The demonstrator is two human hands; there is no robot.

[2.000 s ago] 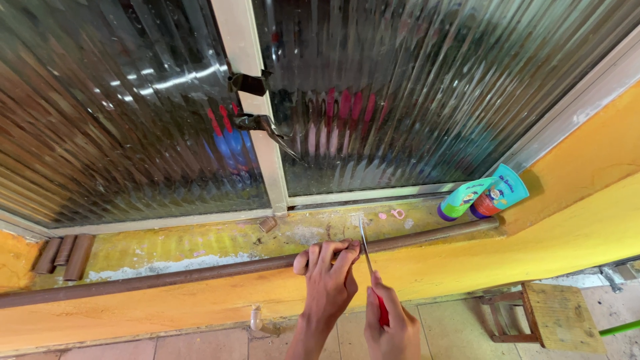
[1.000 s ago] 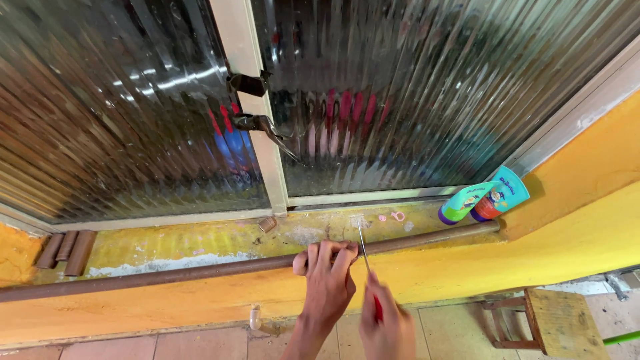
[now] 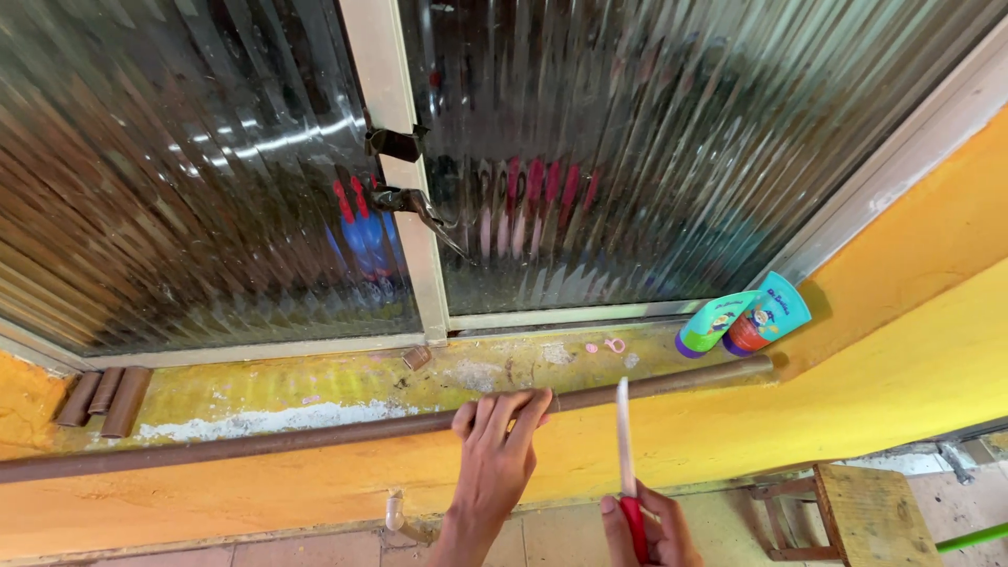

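A long brown plastic pipe (image 3: 315, 434) lies along the front edge of the yellow window sill (image 3: 213, 394). My left hand (image 3: 500, 445) grips it near the middle of the view, fingers curled over the top. Just right of those fingers a faint mark shows on the pipe. My right hand (image 3: 650, 528) holds a knife (image 3: 626, 441) by its red handle, the blade pointing up, its tip close to the pipe's front side. Whether the tip touches the pipe is hard to tell. A short cut piece of brown pipe (image 3: 416, 358) sits by the window frame.
Several short brown pipe pieces (image 3: 126, 402) lie at the sill's left end. Two squeeze tubes (image 3: 768, 313) stand at its right end, near small pink bits (image 3: 615, 346). Ribbed glass panes rise behind, with a metal handle (image 3: 398, 199). A wooden stool (image 3: 874, 516) is lower right.
My right hand has moved the knife to the right, off the spot beside my left fingers where the blade lay across the pipe. My left hand stays on the pipe.
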